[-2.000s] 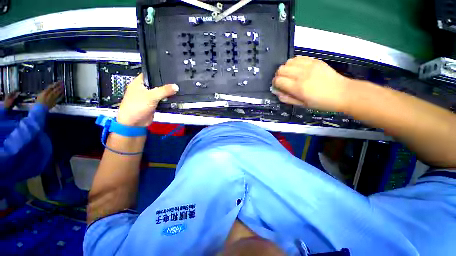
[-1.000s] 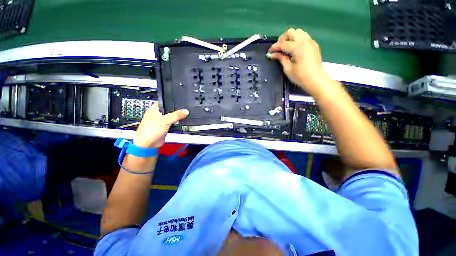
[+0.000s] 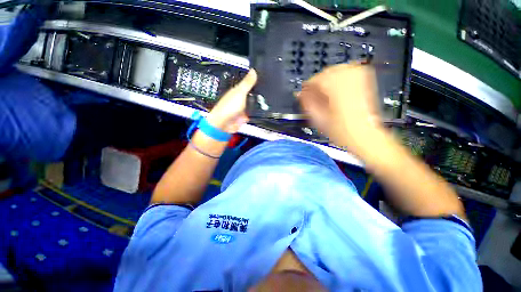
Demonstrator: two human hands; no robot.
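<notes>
A black carrier fixture with a black cover, rows of small dark pins and white lettering lies over the rail and the edge of the green belt. Two silver clamp bars form a V at its far edge. Small pale latches sit near its corners. My left hand, with a blue wrist strap, is at the fixture's left edge; its grip is unclear. My right hand is blurred over the lower middle of the cover, hiding some pins; its fingertips are unclear.
More pallets with boards lie along the rail, left and right. A slotted black pallet is on the green belt. A person's blue sleeve shows at upper left. A stool stands below the rail.
The view has turned, shifting the fixture right in the picture. My right hand has moved from the cover's far right corner to its lower middle. My left thumb has moved off the cover's face.
</notes>
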